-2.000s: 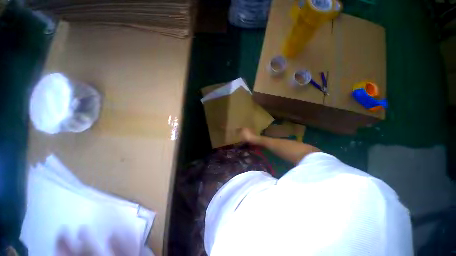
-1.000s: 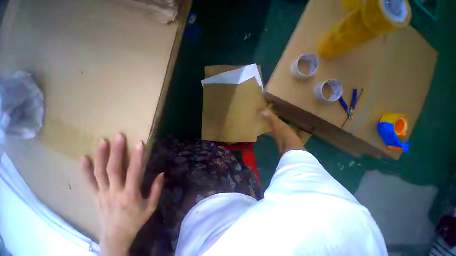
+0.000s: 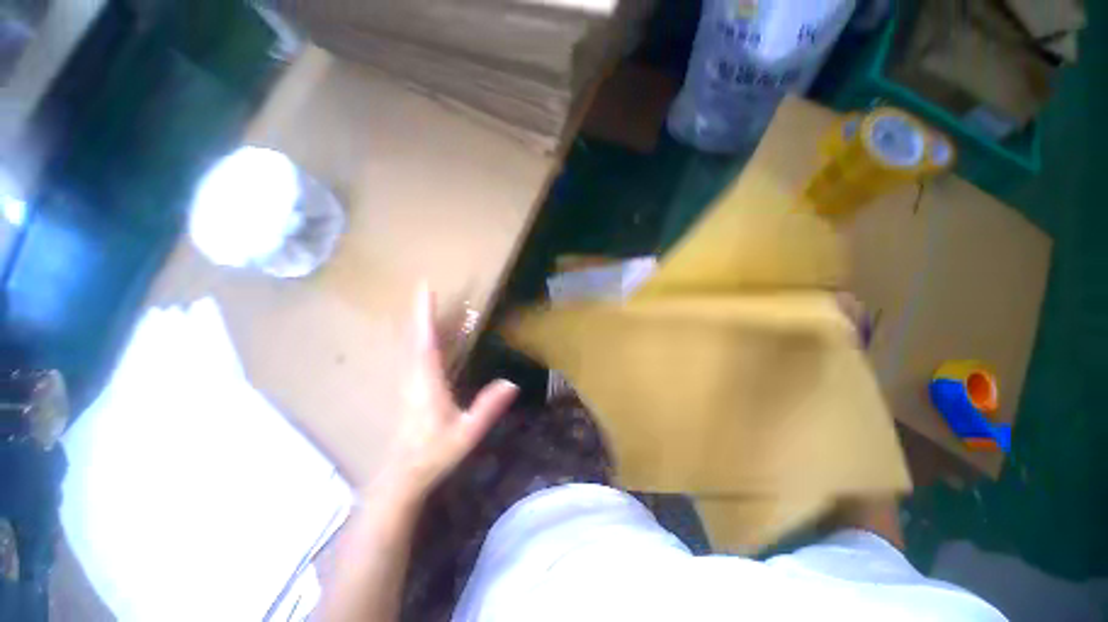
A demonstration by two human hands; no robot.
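A large yellow-brown kraft paper sheet, creased and blurred, is raised over my lap and the near edge of the side carton. My right hand is mostly hidden behind it; a bit of wrist shows at its lower right, so its grip cannot be seen. My left hand is open and empty, fingers spread, over the bench edge. White wrapping paper lies in a loose stack on the bench at the left. A white wrapped piece stands beyond it.
Cardboard sheets are stacked at the bench's far end. The side carton holds yellow tape rolls and a blue tape dispenser. A printed sack and a green crate stand beyond. Part of a person shows at the left edge.
The kraft sheet has come up from low beside the carton and now covers the small rolls. My left hand has moved to the right. The view has shifted.
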